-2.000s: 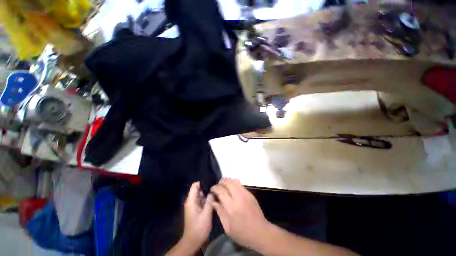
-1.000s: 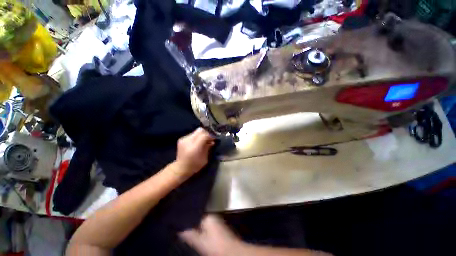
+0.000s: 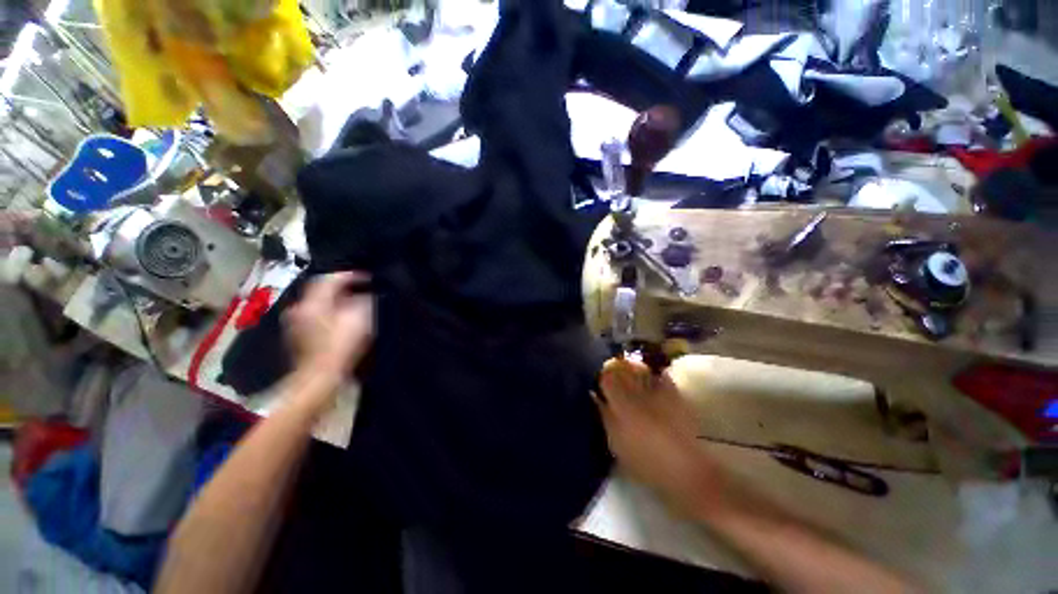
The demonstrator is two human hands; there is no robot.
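A black garment piece lies spread left of the lockstitch machine and hangs over the table's front edge. My left hand is blurred, at the cloth's left part, its fingers bent on the cloth; its grip is unclear. My right hand is at the cloth's right edge, just under the left end of the machine head; its fingertips are partly hidden. The presser foot and needle are mostly hidden by my right hand. Dark thread snips lie on the machine bed, right of my right hand.
A black and white cut-piece pile lies behind the machine. A second machine stands at left, with a red strip at the table edge. A yellow plastic bag hangs at upper left. Grey and blue cloth is low at left.
My left hand has moved from beside the needle to the cloth's left side. My right hand has risen from below the table edge to under the machine head. The view has shifted.
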